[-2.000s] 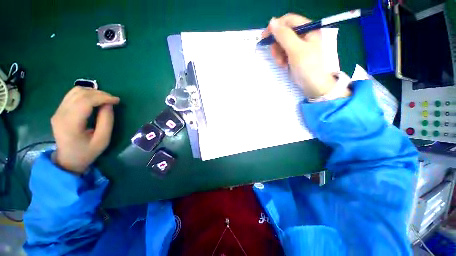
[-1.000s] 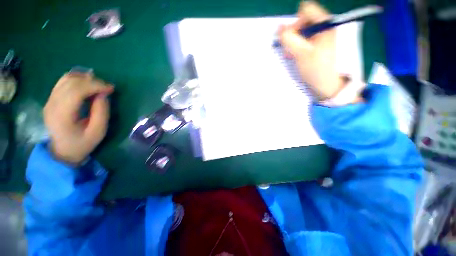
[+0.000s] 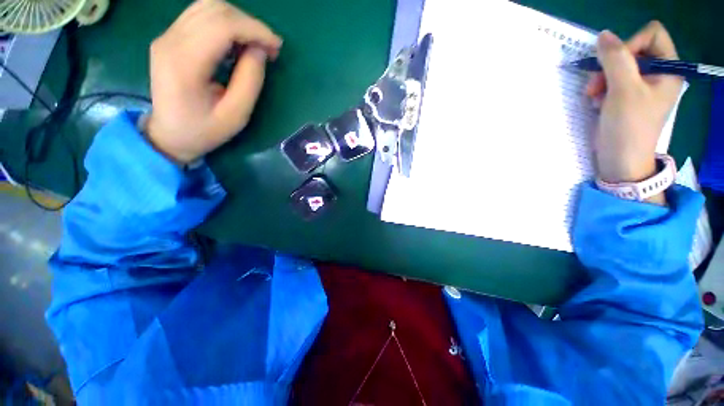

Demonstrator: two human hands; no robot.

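My right hand (image 3: 633, 107) holds a dark pen (image 3: 681, 67), its tip on the white record sheet (image 3: 492, 127) near rows of small writing. The sheet lies on a grey-blue clipboard (image 3: 379, 186) with a silver clip (image 3: 397, 99) at its left side. Three watch heads lie left of the clip: one (image 3: 349, 133) close to it, one (image 3: 307, 148) beside that, and one (image 3: 313, 197) nearer me. Each shows a small white and red label. My left hand (image 3: 208, 83) rests on the mat, fingers curled and thumb apart; I see nothing in it, but its underside is hidden.
A cream fan (image 3: 40, 11) stands at the top left, with dark cables (image 3: 59, 131) on the green mat (image 3: 262, 210). A blue bin (image 3: 714, 151) is cut off at the right edge. Part of a white control panel (image 3: 712, 287) with a red button shows at the lower right.
The view has shifted, so the clipboard and watches appear further right and turned. The silver watch back has left the picture. My right hand still holds the pen, near the sheet's top right part.
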